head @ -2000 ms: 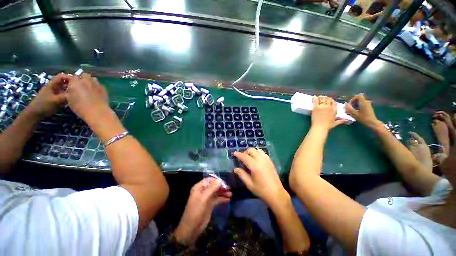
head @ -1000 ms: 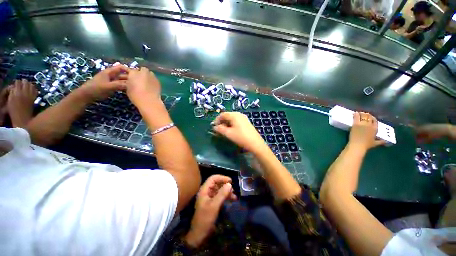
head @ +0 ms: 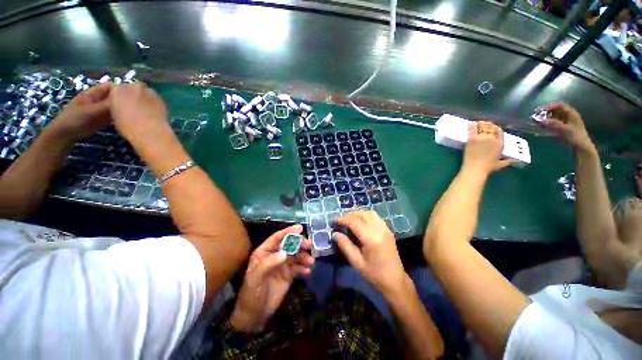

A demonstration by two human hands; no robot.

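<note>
My left hand (head: 271, 271) holds a watch body (head: 291, 244) with a silver rim and green inside, in its fingertips, just off the bench edge. My right hand (head: 372, 246) is over the near end of the blister tray (head: 320, 219), with a small dark piece, seemingly a back cover (head: 341, 230), between thumb and fingers. The tray's far rows hold black back covers (head: 341, 160); several near pockets are see-through. My right hand hides part of the near rows. The pile of unfinished units (head: 255, 116) lies behind and left of the tray.
A neighbour's arms (head: 186, 190) work over another tray (head: 105, 176) at the left. At the right, a neighbour's hand (head: 484, 144) rests on the white power strip (head: 450, 131). The dark conveyor (head: 296, 49) runs behind the green bench.
My right hand has moved from the pile's front to the tray's near end. The watch body now shows in my left fingertips. The camera view has turned.
</note>
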